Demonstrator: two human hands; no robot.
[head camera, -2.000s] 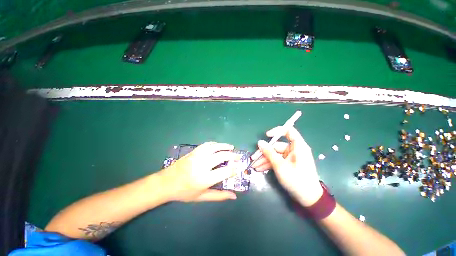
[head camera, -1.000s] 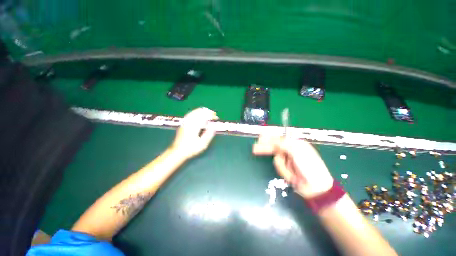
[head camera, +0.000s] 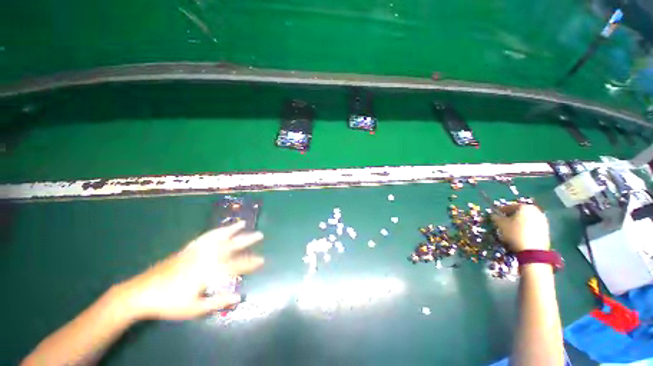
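A dark phone mid-frame assembly (head camera: 240, 212) lies on the bench at left, its long side pointing away from me. My left hand (head camera: 193, 275) is spread over its middle and near part and hides much of it; whether the fingers press on it cannot be told. A bright board end with a small red spot shows beyond my fingers. My right hand (head camera: 524, 227) is at the right side of the loose heap of gold, black and silver components (head camera: 465, 232). It holds a slim dark stick, seemingly the tweezers (head camera: 490, 201); their tips are blurred.
Tiny white bits (head camera: 326, 243) lie between phone and heap. Beyond the worn white edge rail (head camera: 286, 179), phone units (head camera: 295, 127) lie on the green belt (head camera: 186, 146). At right are white papers or packets (head camera: 619, 250), a red item (head camera: 614, 314) and blue clothing (head camera: 608, 350).
The view has turned right. My left hand has moved from the belt edge to a phone now on the bench. My right hand has moved right to the component heap.
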